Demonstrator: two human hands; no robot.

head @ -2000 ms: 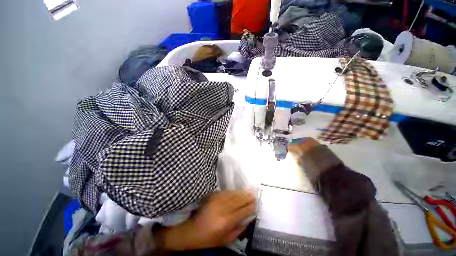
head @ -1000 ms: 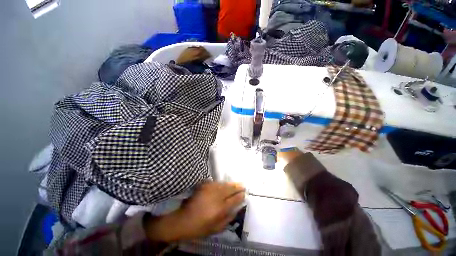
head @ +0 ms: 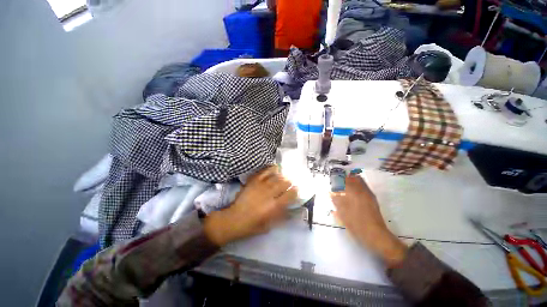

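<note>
A black-and-white checked garment [head: 207, 141] with pale grey-white fabric [head: 171, 201] under it lies bunched left of the sewing machine [head: 360, 105]. My left hand [head: 258, 201] lies on the near right edge of this cloth, left of the needle area; its fingertips look pressed to the fabric, partly blurred. My right hand [head: 358, 207] is just right of and in front of the lit presser foot area [head: 324, 165]; its fingertips are partly hidden by the small grey block [head: 337, 178], and whether they hold anything cannot be seen. A narrow dark strip [head: 310, 212] shows between the hands.
Scissors [head: 510, 255] with red and orange handles lie at the right on the table. A plaid cloth [head: 429, 129] hangs over the machine head. A thread cone [head: 507, 71] stands behind. More checked cloth [head: 378, 57] and blue bins [head: 246, 31] are at the back. A wall is at left.
My left hand has moved up toward the needle area, and the checked cloth is shifted and bunched higher. My right hand has come back toward me from behind the block, showing more of it.
</note>
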